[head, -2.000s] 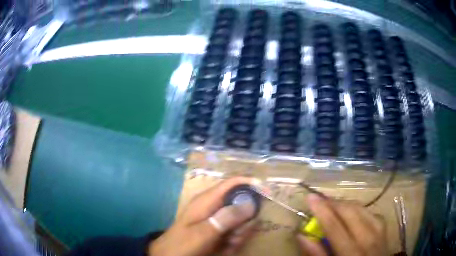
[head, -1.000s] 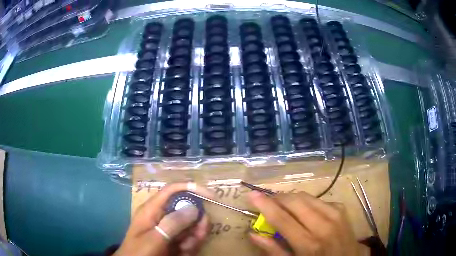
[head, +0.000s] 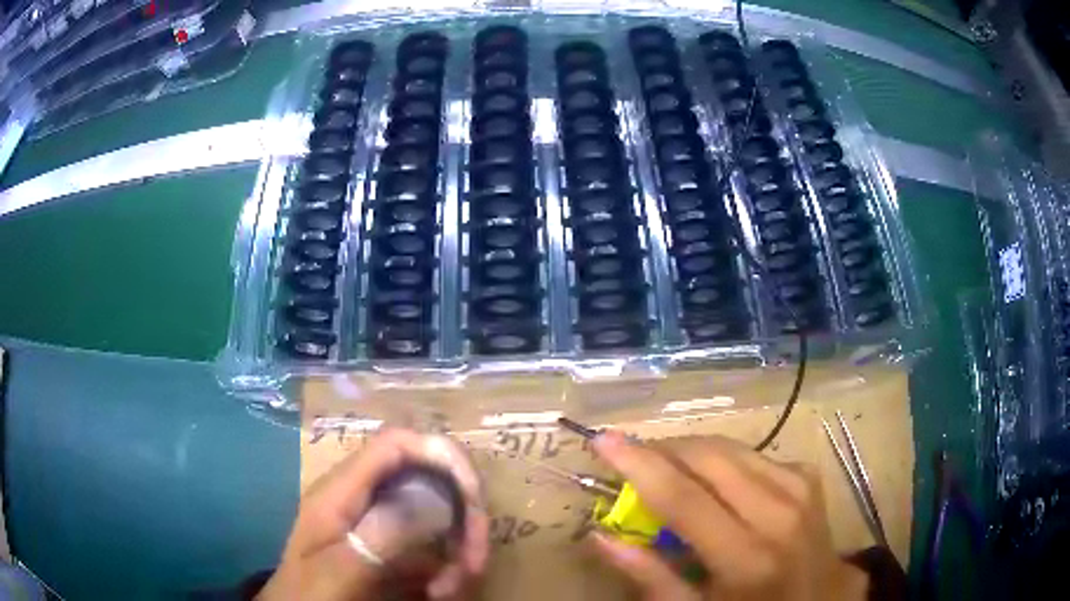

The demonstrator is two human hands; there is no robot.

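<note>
My left hand (head: 373, 517) holds a round black part (head: 425, 499) between thumb and fingers at the lower left; the part is blurred. A white band circles one finger. My right hand (head: 727, 511) grips a yellow-handled tool (head: 630, 513) with a blue band, its thin metal shaft pointing left toward the part. The shaft's tip is faint, and a gap shows between it and the part. A thin dark tip also sticks out at my right index finger, joined to what looks like a black cord (head: 798, 393).
A clear blister tray (head: 552, 362) with rows of black parts lies beyond my hands. Under them is a brown cardboard sheet (head: 516, 564) with handwriting. Tweezers (head: 854, 475) and purple-blue-handled cutters (head: 960, 517) lie right. More clear trays (head: 1038, 305) stand at the right edge and upper left.
The view has shifted so the tray sits further left than two seconds ago. The tool's shaft has drawn away from the part's rim, and the part has turned in my left fingers.
</note>
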